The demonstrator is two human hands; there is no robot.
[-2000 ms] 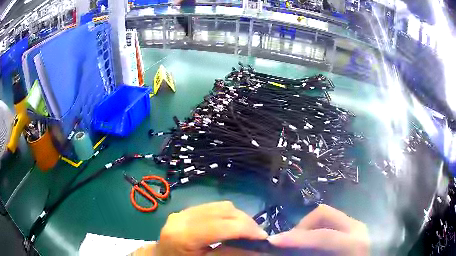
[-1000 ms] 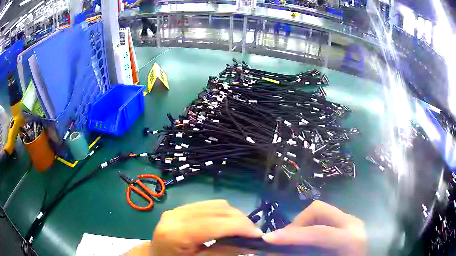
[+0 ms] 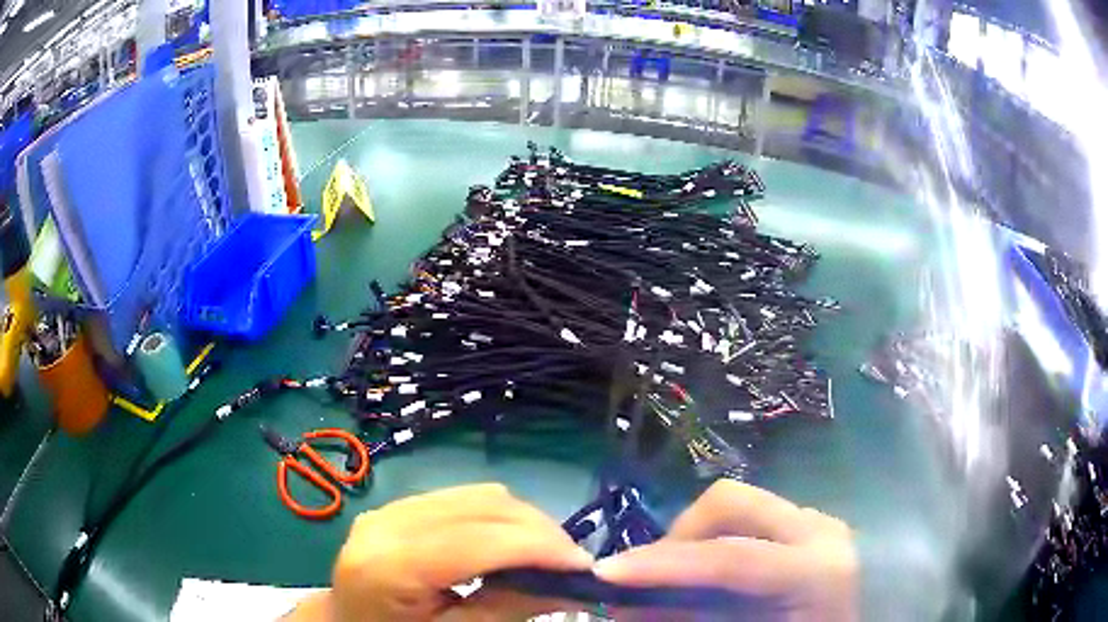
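Observation:
My left hand [image 3: 456, 553] and my right hand [image 3: 741, 553] are side by side at the near edge, thumbs almost touching. Both grip a black wire harness [image 3: 547, 586] held level between them. A small white label shows by my left fingers. Black harness ends with white bands [image 3: 617, 516] show just beyond the hands. What lies under my fingers is hidden. The large harness pile [image 3: 583, 304] lies beyond, with white labels and thin coloured wires at its ends.
Orange-handled scissors [image 3: 318, 471] lie left of the pile. A single harness [image 3: 158, 456] runs down the left. A blue bin [image 3: 253, 277], yellow sign [image 3: 348, 198], orange cup [image 3: 71, 383] and blue folders [image 3: 128, 182] stand at left. White paper [image 3: 237, 600] is at the near edge. Glare covers the right side.
The camera view has shifted, so the pile, bin and scissors appear farther left. Both hands keep nearly the same grip on the harness.

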